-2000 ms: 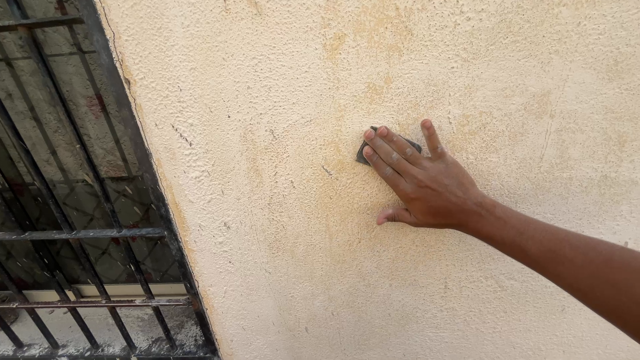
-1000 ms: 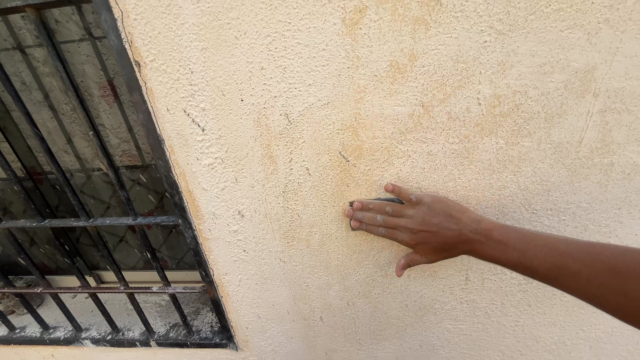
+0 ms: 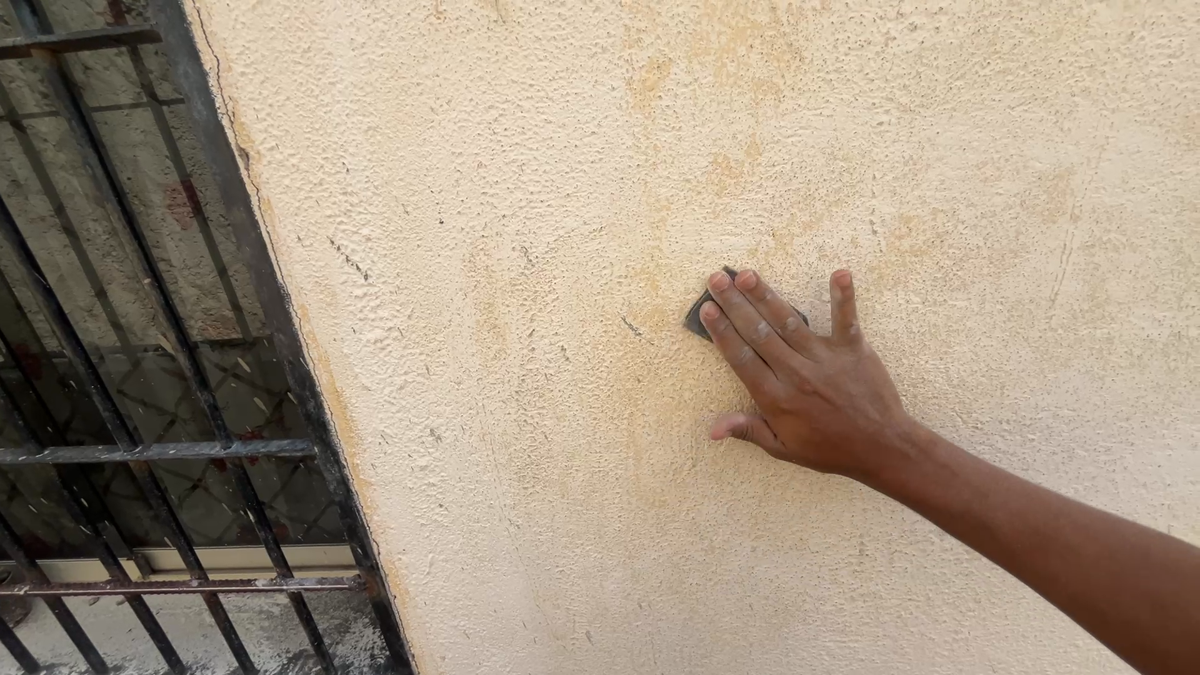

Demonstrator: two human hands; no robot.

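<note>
My right hand (image 3: 797, 370) lies flat against a rough cream-painted plaster wall (image 3: 525, 450), right of the middle of the view. Under its fingers is a dark grey sheet or pad, probably sandpaper (image 3: 696, 317), pressed to the wall; its corner shows left of the fingertips and most of it is covered. The thumb and little finger are spread away from it. Pale dust marks the fingers. Yellowish stains and small dark scratches show on the paint around the hand. My left hand is out of view.
A black metal window grille (image 3: 159, 452) fills the left side, with paint specks on its bars. Behind it are a dark window and a light sill (image 3: 234, 619). A thin crack (image 3: 246, 159) runs down the wall beside the grille's frame.
My right hand went down the wall with the dark pad, its fingers pointing more to the left, and is now higher again with its fingers tilted up.
</note>
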